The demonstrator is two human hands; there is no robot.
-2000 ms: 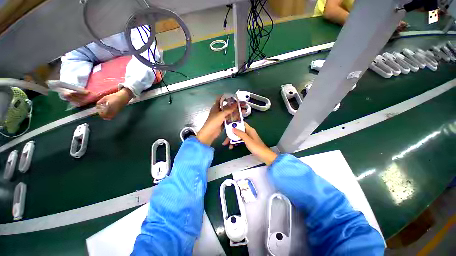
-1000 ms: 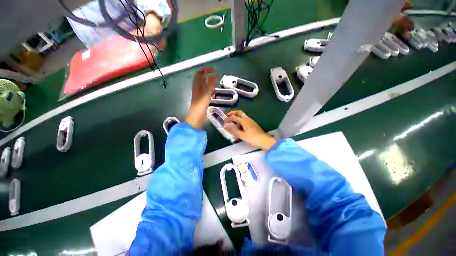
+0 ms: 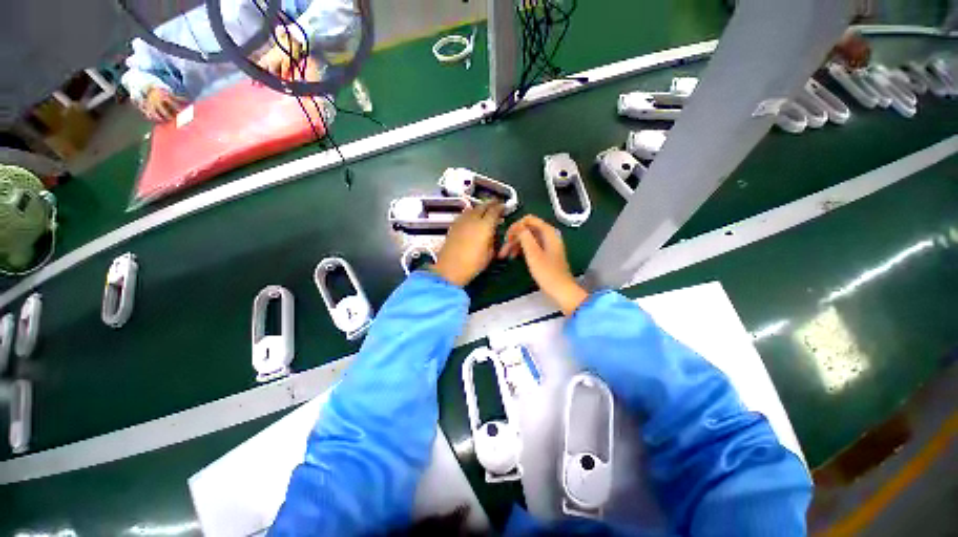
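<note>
White oval housings lie on the green belt in front of me. My left hand (image 3: 470,245) is over the belt, its fingertips at the near edge of one slanted housing (image 3: 456,180); whether it grips it is unclear. A second housing (image 3: 407,213) lies beside that hand, and a third (image 3: 417,258) is partly hidden by my left hand and sleeve. My right hand (image 3: 539,254) is just right of the left, fingers bent and apart, with no housing in it. Two more housings (image 3: 497,449) (image 3: 586,480) lie at the near side, by the white board (image 3: 688,304).
A grey slanted post (image 3: 714,136) rises right of my hands. More housings lie left (image 3: 273,346) and right (image 3: 567,189) on the belt. A coworker's hands rest by a red pad (image 3: 231,136) across the belt. Grey loops and black wires hang above. A blue-and-white item (image 3: 522,365) lies on the board.
My right hand has let go of the housing it touched, and that housing has shifted left with the others on the belt. My left hand has come down and right, close to my right hand.
</note>
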